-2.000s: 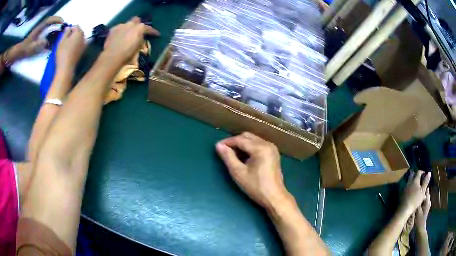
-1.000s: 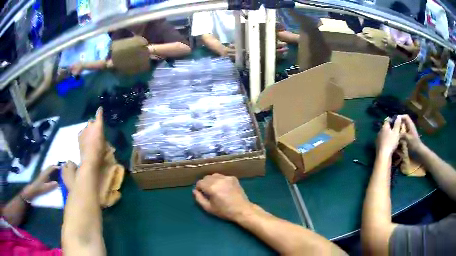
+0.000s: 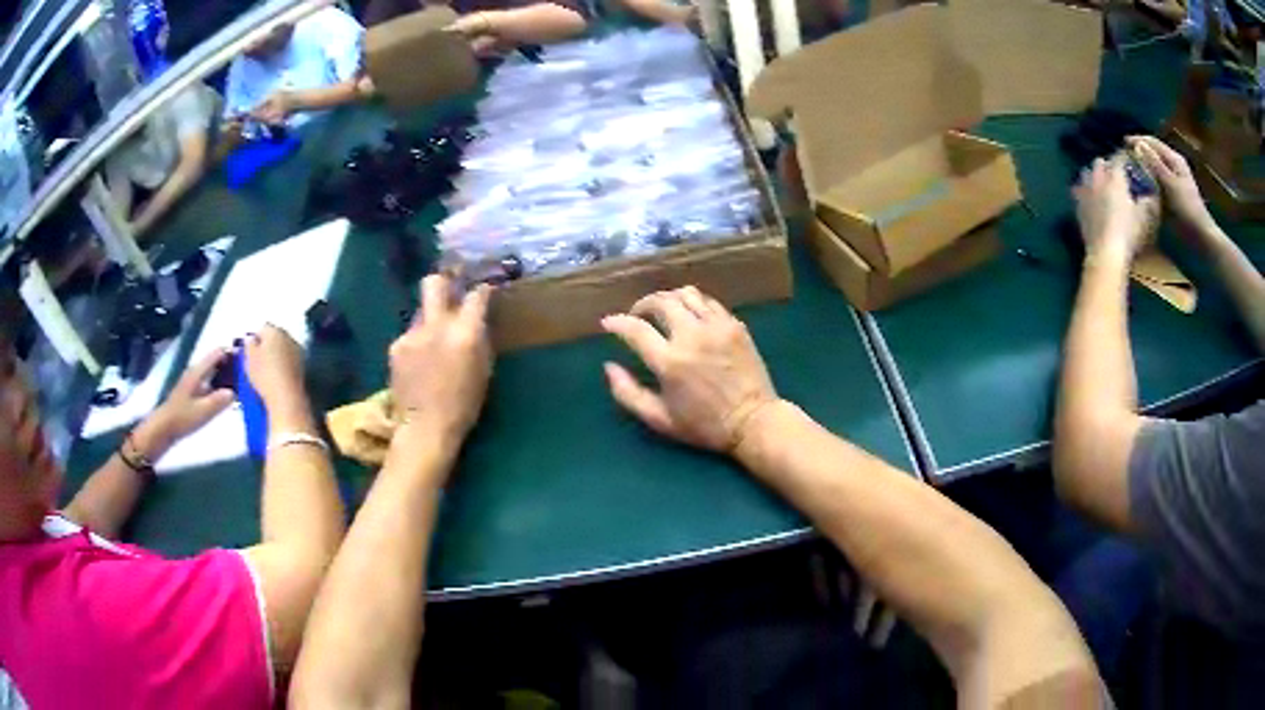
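A tray carton (image 3: 645, 287) filled with rows of clear bags (image 3: 604, 153) stands on the green table in front of me. My left hand (image 3: 444, 358) is at the carton's near left corner, its fingertips against or just over the edge; whether it grips anything is hidden. My right hand (image 3: 690, 364) is just in front of the carton's near wall, fingers apart and holding nothing. A yellow cloth (image 3: 364, 427) lies on the table just left of my left hand, partly behind it.
A mailer box (image 3: 918, 222) with its lid up stands right of the carton. A neighbour in pink (image 3: 153, 610) works at left with a blue cloth (image 3: 254, 402) beside a white board (image 3: 285, 298). Another person's hands (image 3: 1121, 208) work at right. Black cables (image 3: 393, 174) lie behind.
My left hand has moved right from beside the yellow cloth to the carton's corner. My right hand has opened its fingers. The camera view has shifted, and more of the neighbour in pink shows.
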